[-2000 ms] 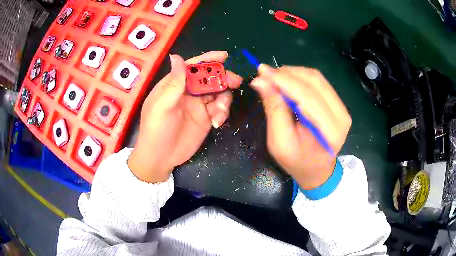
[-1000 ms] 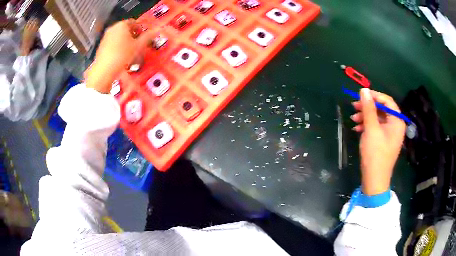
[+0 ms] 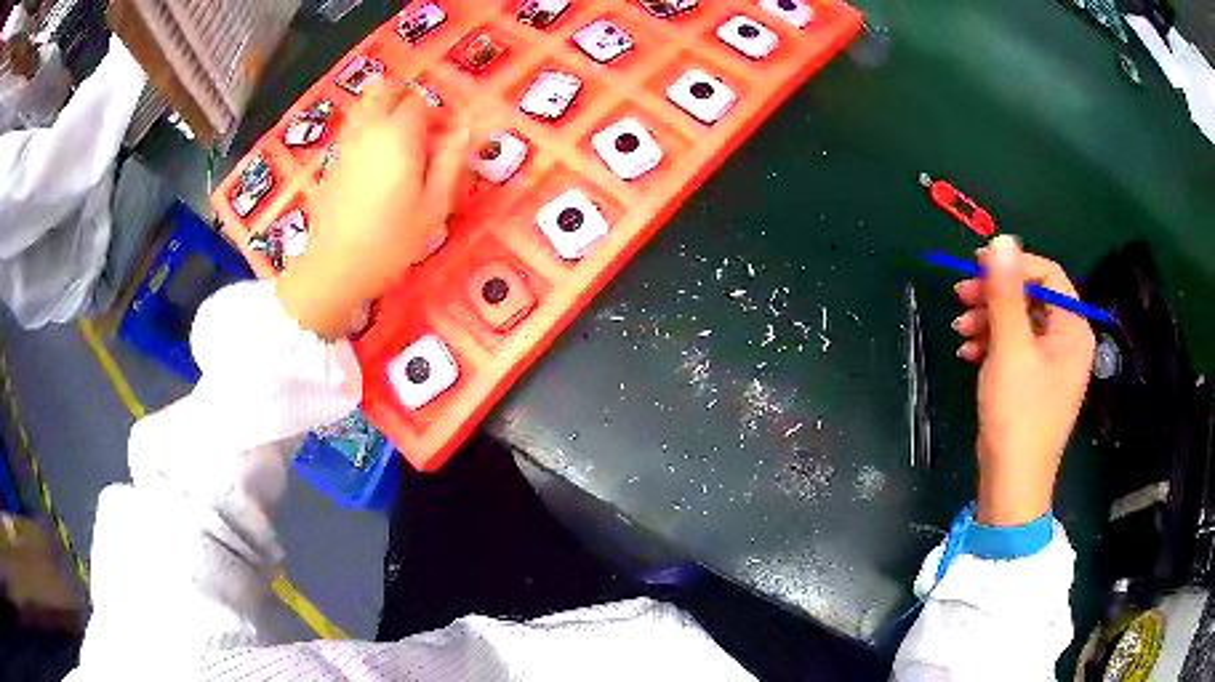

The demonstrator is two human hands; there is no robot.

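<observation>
My left hand [image 3: 380,200] is over the red-orange foam tray [image 3: 460,433], its fingers bent down towards the middle pockets. The fingertips are partly hidden, and I cannot tell whether they hold a housing. Whitish-pink square housings [image 3: 573,223] with black round centres sit in the near pockets. Darker part-built units [image 3: 249,187] sit in the far-left pockets. My right hand [image 3: 1026,360] holds a slim blue stick [image 3: 1073,305] between thumb and fingers, above the right side of the mat. A blue band is on the right wrist.
A small red oblong tool [image 3: 962,208] lies beyond my right hand. White flecks [image 3: 760,396] and thin silver tweezers [image 3: 918,380] lie on the green mat [image 3: 640,466]. Black equipment and a yellow tape roll [image 3: 1134,649] are at right. Blue bins [image 3: 187,287] and another person's sleeve [image 3: 60,200] are at left.
The left hand has left the mat area with the red housing and gone over the tray, then moved right across it. The right hand still holds the blue stick. The view has shifted left.
</observation>
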